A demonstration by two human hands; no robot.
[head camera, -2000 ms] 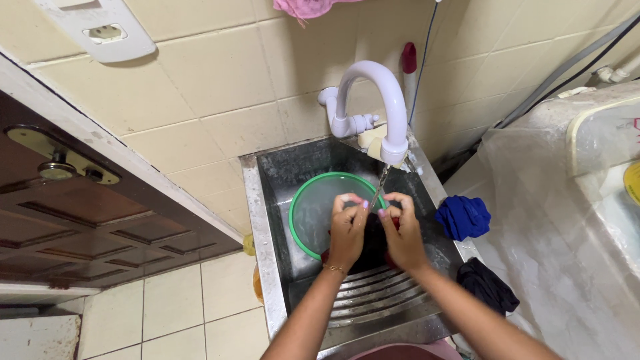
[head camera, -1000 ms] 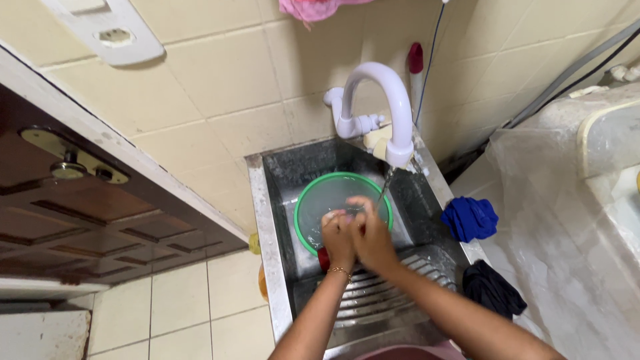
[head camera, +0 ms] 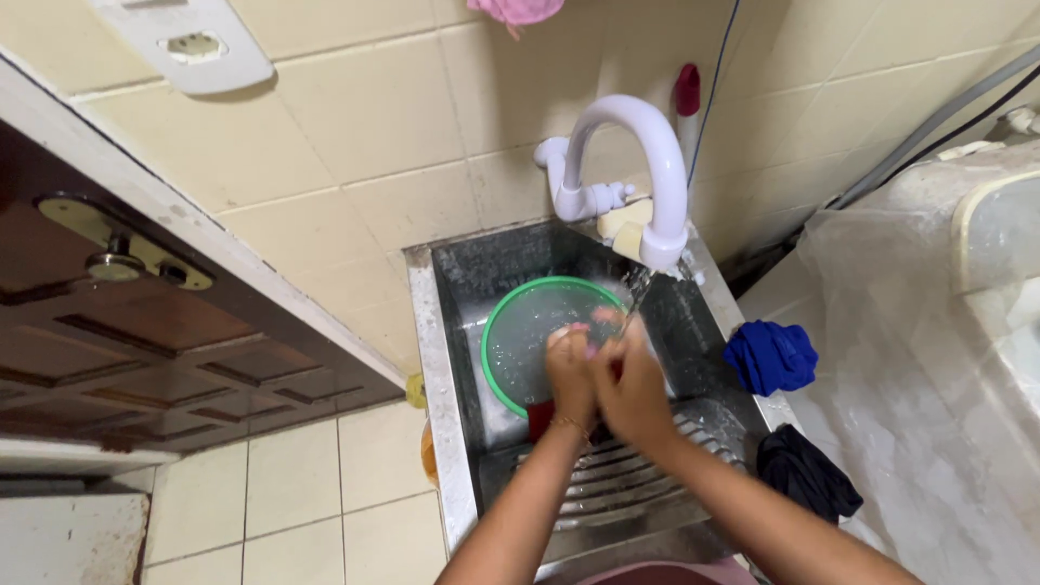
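Observation:
Water runs from a white plastic faucet down onto my hands over a metal laundry sink. My left hand and my right hand are close together, partly blurred, at the near right edge of a green-rimmed basin of cloudy water. Some dark red cloth shows beside my left wrist, and a bit of red shows between the hands. Most of the cloth is hidden by my hands, so how the fingers hold it is unclear. The ribbed washboard lies under my forearms.
A bunched blue cloth and a black cloth lie on the sink's right edge. Translucent plastic sheeting covers an appliance at right. A brown panelled door stands at left, and a soap bar sits behind the faucet's spout.
My hands were apart under the stream with dark cloth between them two seconds ago. They have since come together, and less of the cloth shows.

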